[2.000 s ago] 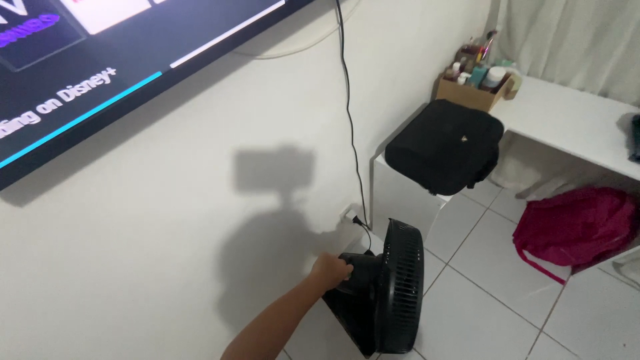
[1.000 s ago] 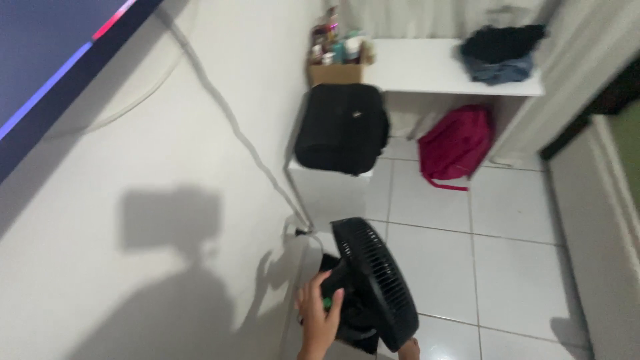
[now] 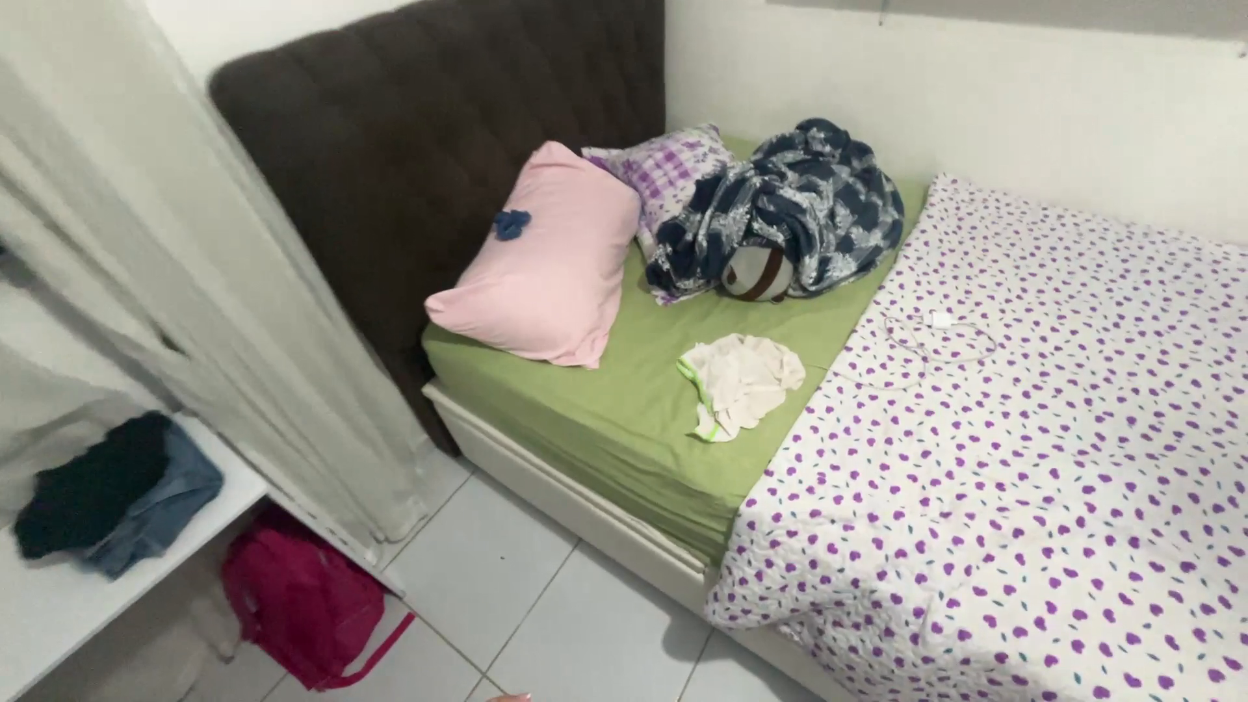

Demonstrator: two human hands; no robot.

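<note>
Only a fingertip [image 3: 509,697] shows at the bottom edge, over the tiled floor; which of my hands it belongs to, and whether that hand holds anything, I cannot tell. On the green-sheeted bed [image 3: 624,429] lie a pink pillow [image 3: 561,258] with a small dark blue cloth [image 3: 511,224] on it, a purple-and-white pillow [image 3: 673,166] and a bunched navy patterned blanket [image 3: 829,205]. A crumpled cream cloth with green trim [image 3: 746,380] lies nearer. A heart-patterned quilt [image 3: 1024,487] covers the right part, with a white charger and cable [image 3: 940,320] on it.
Dark tufted headboard [image 3: 439,146] behind the pillows. Left of the bed hangs a pale curtain [image 3: 224,263]. A white desk [image 3: 146,595] bears dark and denim clothing [image 3: 117,487]; a magenta backpack [image 3: 307,604] sits on the floor beneath it.
The view has swung far right, from the wall and television to the bed. One second ago both hands were at the black fan, which is out of view now.
</note>
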